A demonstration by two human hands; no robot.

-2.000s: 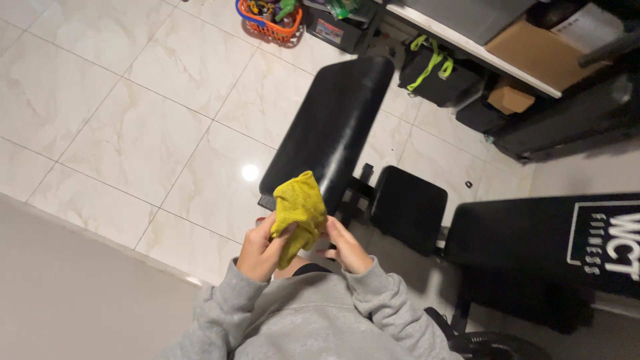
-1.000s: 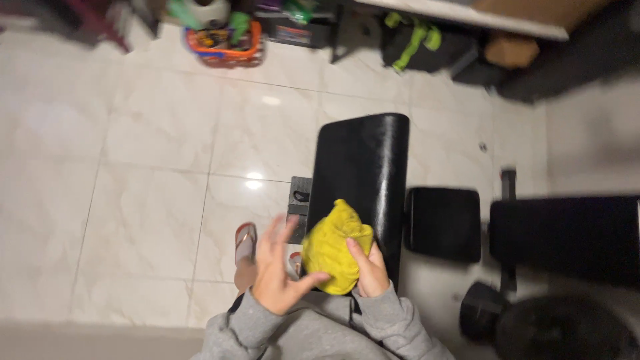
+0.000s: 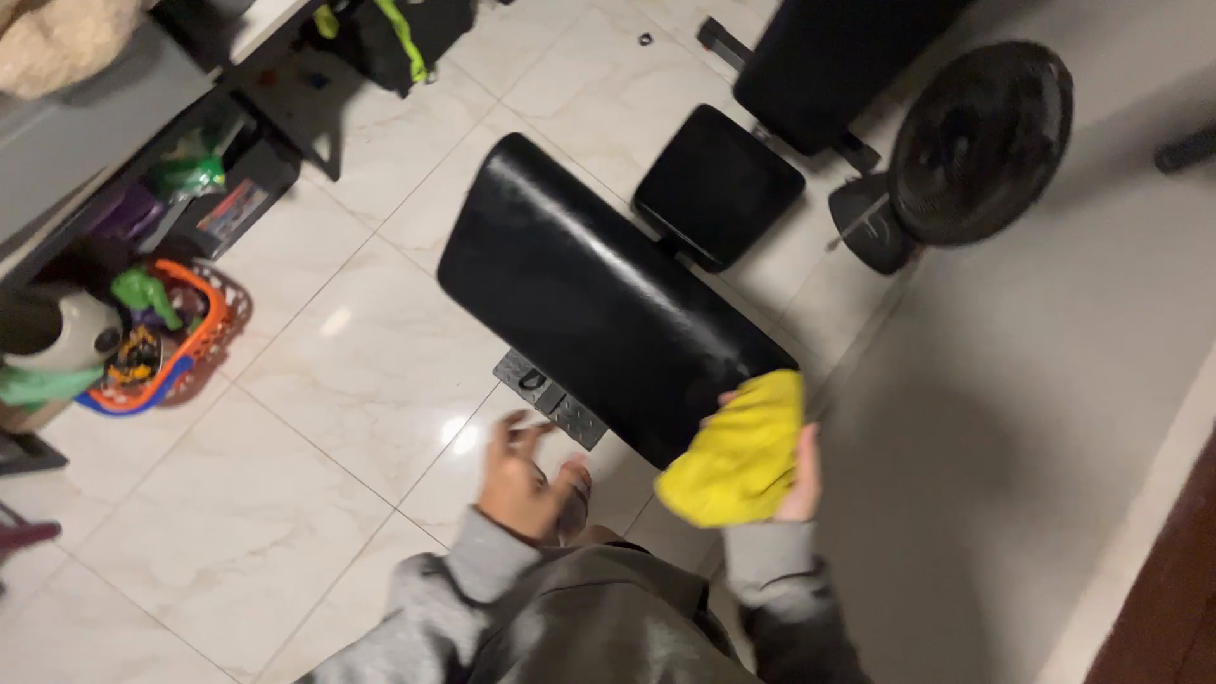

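Observation:
A yellow cloth [image 3: 736,456] is in my right hand [image 3: 806,475], which is partly hidden behind it; fingertips show at the cloth's upper left edge. The cloth overlaps the lower right end of a long black padded bench [image 3: 598,294]; whether it touches the pad I cannot tell. My left hand [image 3: 527,480] is blurred, with its fingers apart and nothing in it, left of the cloth and just below a dark metal footplate [image 3: 549,399] at the bench's side. A smaller square black pad [image 3: 719,187] adjoins the long bench on its upper right.
Another black bench pad [image 3: 836,66] stands at the top, beside a round black fan [image 3: 983,142]. An orange basket [image 3: 214,309] of assorted things sits on the tiled floor [image 3: 313,427] at the left, near a shelf unit [image 3: 104,180]. A pale wall [image 3: 997,427] borders the right side.
The view has turned strongly, so the bench now slants the other way. My left hand has moved apart from the cloth since two seconds ago; my right hand still holds it.

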